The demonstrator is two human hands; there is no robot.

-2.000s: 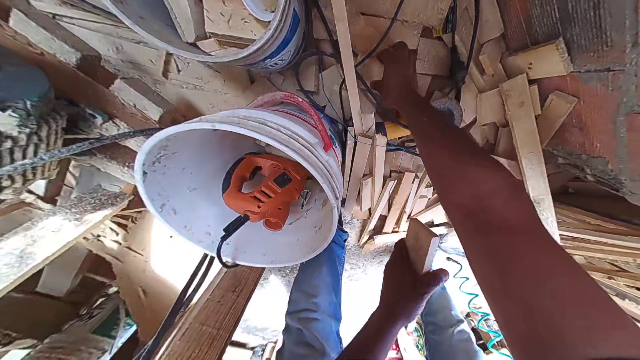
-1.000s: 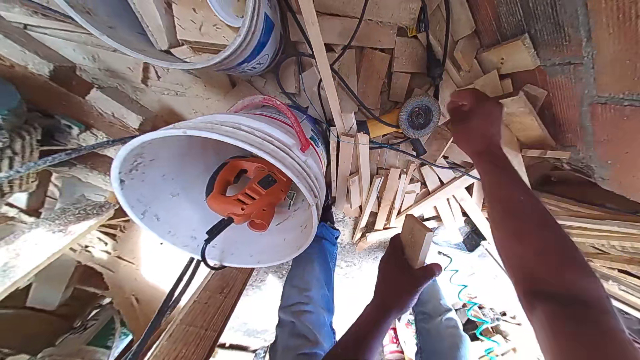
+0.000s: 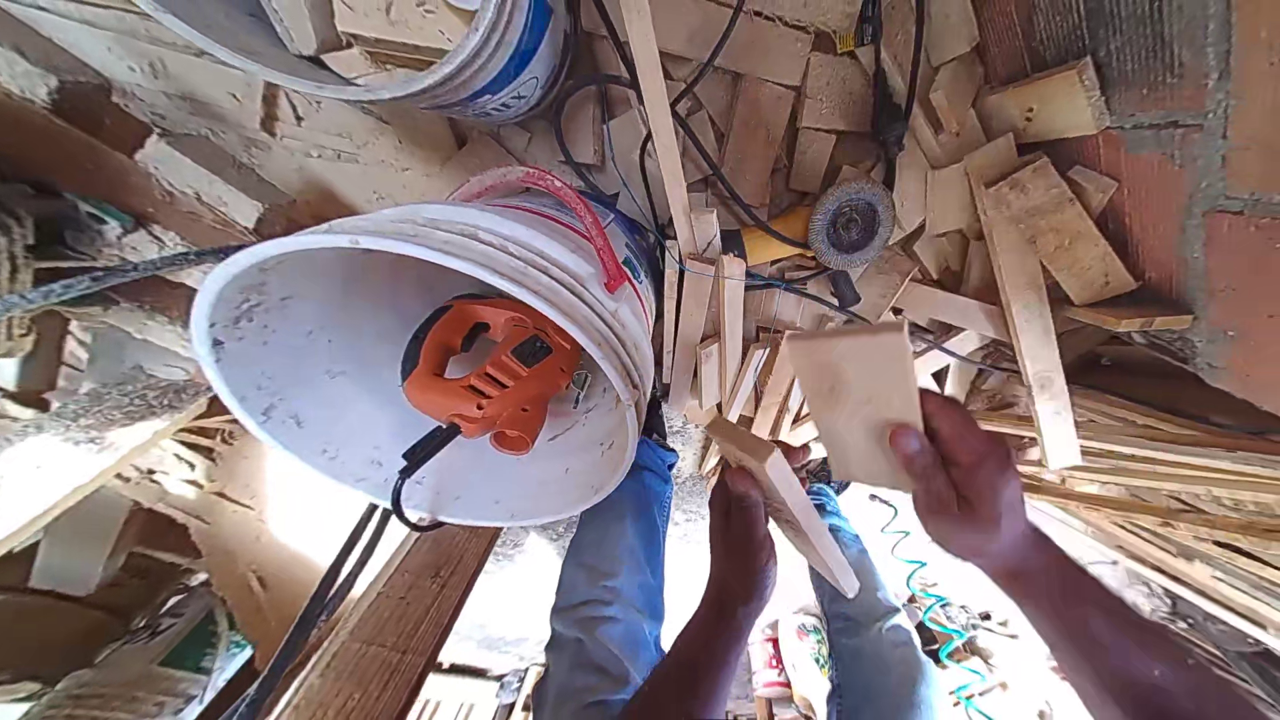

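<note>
My left hand [image 3: 742,535] grips a short wooden board [image 3: 785,500], tilted with one long edge up, in front of my knees. To its right my right hand [image 3: 965,480] holds a second wooden block [image 3: 855,405] by its lower right edge, broad face toward the camera. Beyond both hands lies a yellow angle grinder [image 3: 775,238] with a flap disc [image 3: 851,224] on it, among wood offcuts. An orange jigsaw [image 3: 490,370] sits inside the white plastic bucket [image 3: 290,400] at the left.
A second bucket [image 3: 500,70] holding wood pieces stands at the top left. Black cables [image 3: 700,150] cross the offcuts. A brick wall [image 3: 1160,200] rises at the right, long wooden strips [image 3: 1180,470] lie below it, and a coiled green hose [image 3: 935,610] hangs near my leg.
My right hand has come back from the offcuts by the wall and now holds a block. The left hand's board is turned to another angle.
</note>
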